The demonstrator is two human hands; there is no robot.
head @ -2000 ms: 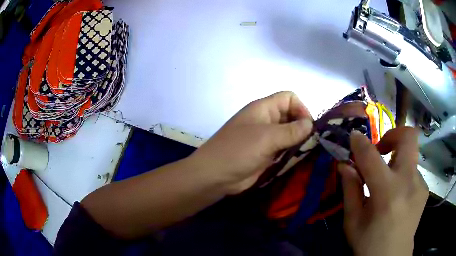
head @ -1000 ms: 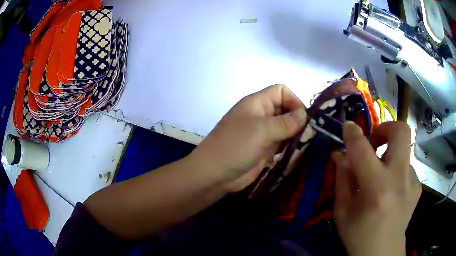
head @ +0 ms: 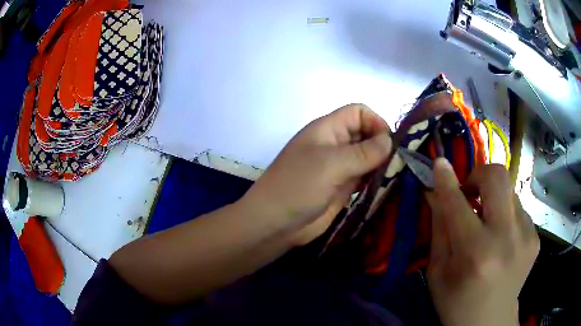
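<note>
A pouch in work (head: pixel 414 216), orange with navy-and-cream print and dark binding tape, hangs inside out over the table's front edge. My left hand (head: pixel 331 169) pinches its dark taped edge between thumb and fingertips. My right hand (head: pixel 481 239) holds thread snips (head: pixel 417 170); their pointed metal blades touch or nearly touch the edge beside my left fingertips. The snips' handle is hidden in my palm. Whether the blades cut a thread cannot be told.
Stacked pouch pieces (head: pixel 95 89) lie at the table's left. A white thread cone (head: pixel 39 196) and an orange piece (head: pixel 42 256) are below them. Yellow-handled scissors (head: pixel 494 137) lie right of the pouch, near the sewing machine (head: pixel 509 54). A small pale strip (head: pixel 317 21) lies at the back.
The pouch has shifted up, showing more of its orange inside. My right hand has moved slightly left, and the snips have turned and shifted. My left hand keeps its pinch, slightly higher.
</note>
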